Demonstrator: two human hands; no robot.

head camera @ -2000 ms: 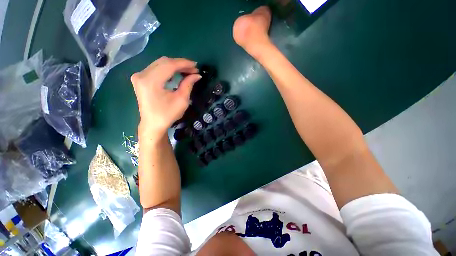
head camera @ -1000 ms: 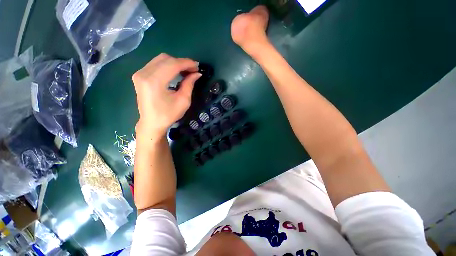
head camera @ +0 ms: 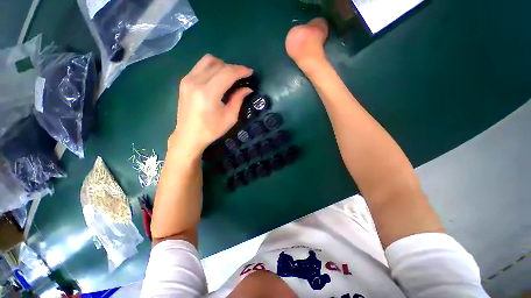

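Note:
Black round parts (head camera: 256,139) stand in slanted rows on the green bench. A few show pale striped faces. My left hand (head camera: 212,102) is over the upper left end of the rows, thumb and index fingertip apart. Something dark shows between them; I cannot tell if it is held or lies on the bench. My right hand (head camera: 307,43) is at the upper middle, away from the rows, knuckles curled and fingers turned from view. What it may hold is hidden.
Clear bags with dark contents (head camera: 64,96) lie at the left and upper left (head camera: 131,35). A clear bag of tan pins (head camera: 108,195), loose pale pins (head camera: 147,166) and red-handled pliers (head camera: 147,215) lie left of my left forearm. A white sheet (head camera: 387,13) is at the top right.
My left thumb and index finger have spread wider and the hand has shifted slightly right. The face of an upper part now shows brighter stripes. The whole view has shifted a little; the pliers show more.

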